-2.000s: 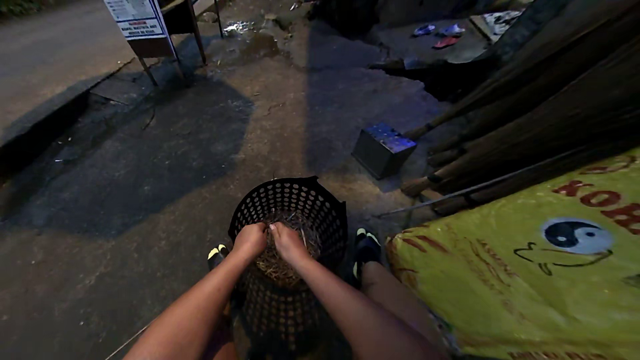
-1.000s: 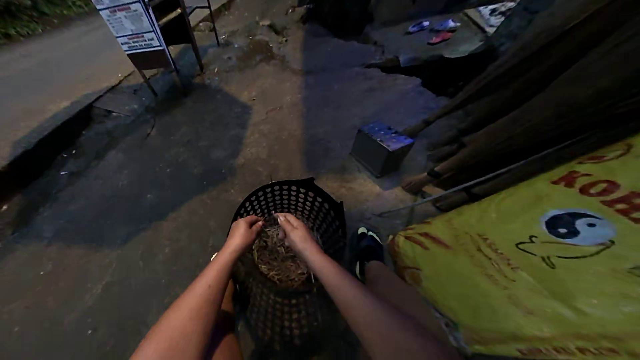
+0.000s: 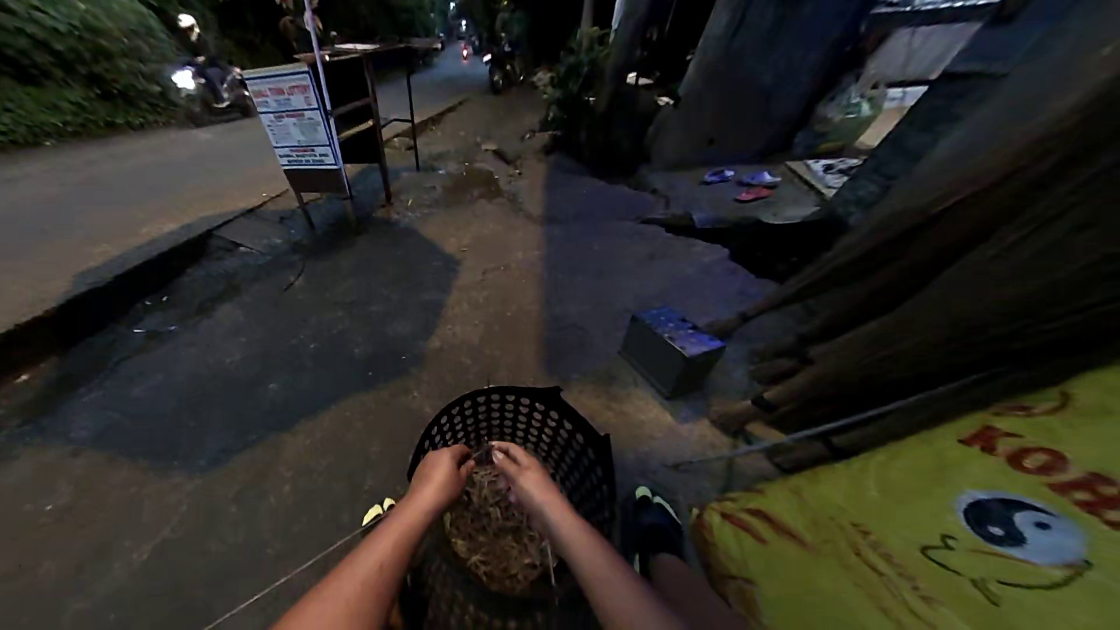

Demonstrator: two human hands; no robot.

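Note:
A black perforated plastic basket (image 3: 516, 404) stands on the ground between my feet. Inside it lies a heap of thin, pale brown, dry-looking pieces (image 3: 499, 538), too small to name surely. My left hand (image 3: 444, 472) is over the basket's left part, its fingers bent and pinched near the middle. Close beside it, over the heap, is my right hand (image 3: 523, 477), thumb and fingers drawn together. Something small and dark seems to be between the two sets of fingertips, but I cannot tell what it is or which hand holds it.
A dark box (image 3: 672, 350) sits ahead on the right. Near my right foot lies a yellow printed sack (image 3: 875, 542). Further off are a stand with a sign (image 3: 293, 122), slippers (image 3: 757, 178) and a broken ground edge. A motorcycle (image 3: 210, 87) is on the road at left.
The view has tilted up and shows more of the road. Both hands stay over the basket; they were together two seconds ago, then moved slightly apart, and are now close again.

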